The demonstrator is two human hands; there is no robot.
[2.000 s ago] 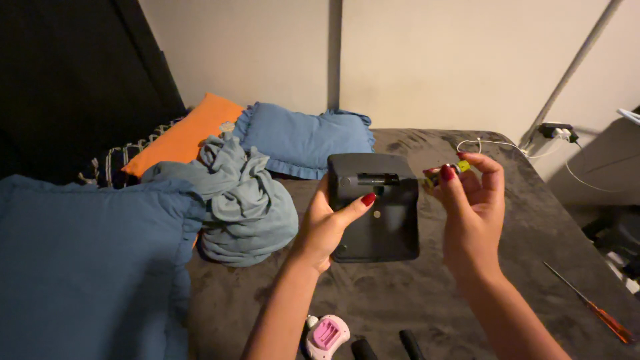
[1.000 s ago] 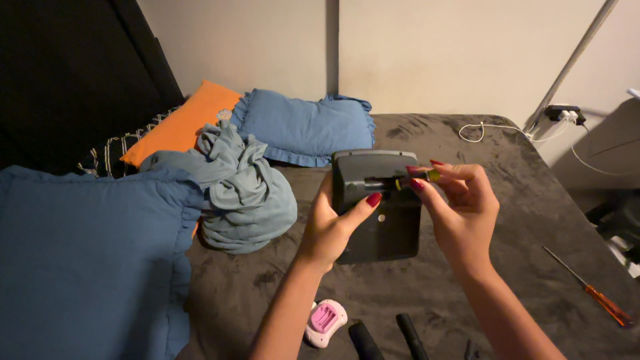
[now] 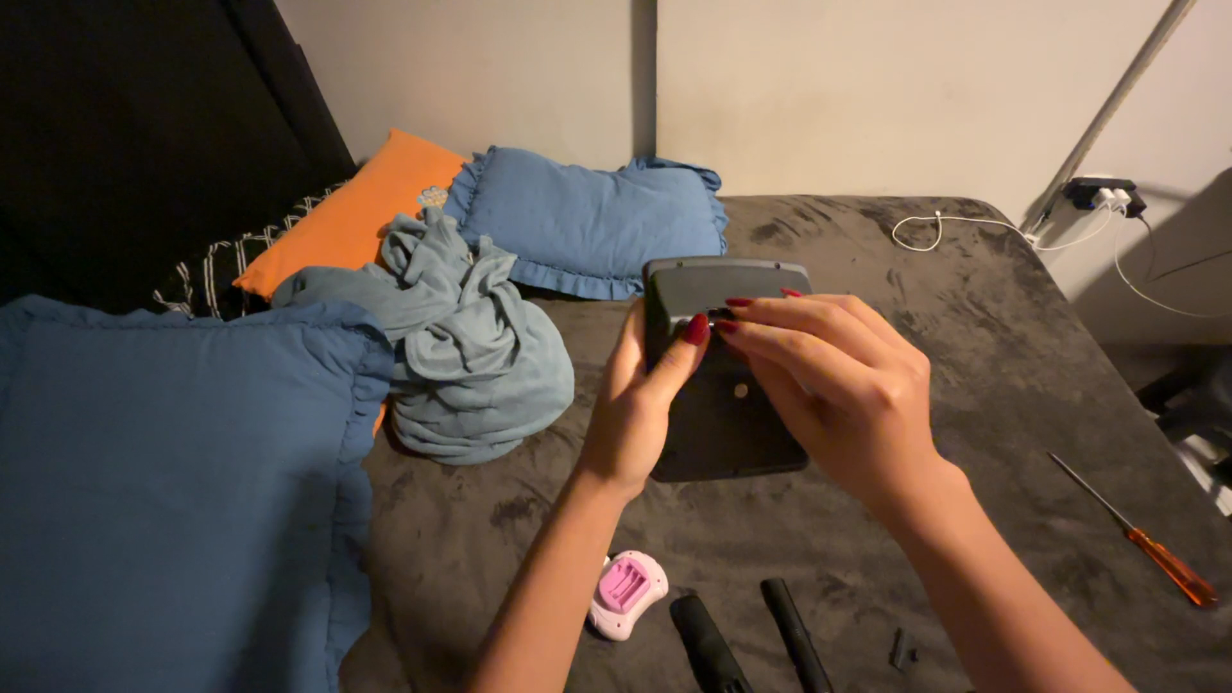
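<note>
My left hand (image 3: 640, 409) grips the left side of a black plastic device (image 3: 727, 433), its thumb near a slot in the upper part of the case. The device's flat face with a small round silvery spot is turned toward me. My right hand (image 3: 842, 375) reaches over from the right, its fingertips together at the slot; they cover most of it, and whether a battery is between them cannot be told. Below lie a pink and white gadget with an open battery compartment (image 3: 626, 592) and two black cylindrical objects (image 3: 707, 640), (image 3: 794, 630).
A screwdriver with an orange handle (image 3: 1169, 568) lies at right on the dark bedspread (image 3: 1001, 385). A small black piece (image 3: 902, 648) is near the front. Blue pillows (image 3: 587, 217), (image 3: 183, 491), an orange pillow (image 3: 356, 231) and a crumpled grey-blue cloth (image 3: 472, 356) are at left. A white cable (image 3: 962, 219) trails at back right.
My right hand has moved left onto the device's slot. The yellowish battery seen in its fingers earlier no longer shows. My left hand still holds the device.
</note>
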